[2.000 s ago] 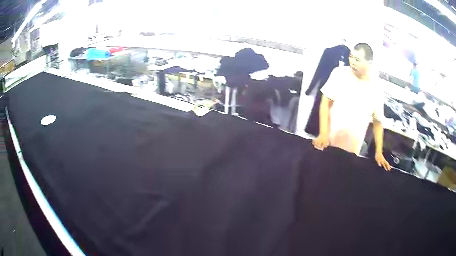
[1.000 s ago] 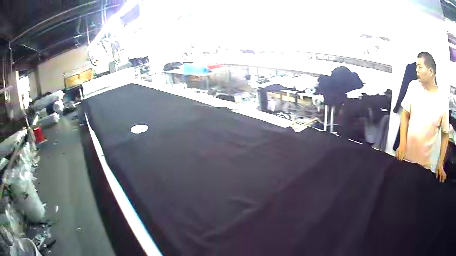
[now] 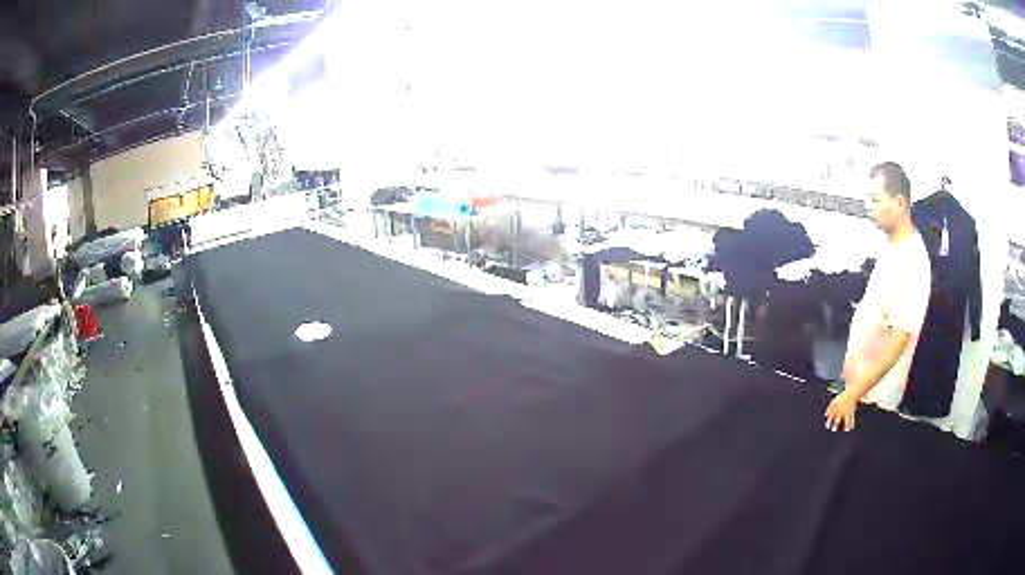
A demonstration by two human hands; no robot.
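A wide black fabric ply [image 3: 483, 416] covers the long cutting table and runs away to the far left, with soft wrinkles near me. A small white oval piece [image 3: 314, 331] lies on the fabric toward the far end. The table edge strip [image 3: 256, 455], white with a blue line, runs along the fabric's left side. Neither my left hand nor my right hand is in the picture.
A person [image 3: 886, 303] in a light shirt stands at the table's right side, a hand on the fabric edge. Wrapped rolls [image 3: 51, 449] and a red container [image 3: 85, 321] stand left of the aisle [image 3: 152, 416]. Dark cloth [image 3: 764, 245] is heaped behind the table.
My view has swung left, showing the aisle and rolls. The other person has turned toward the table's far end and moved along the edge, one hand still on the fabric.
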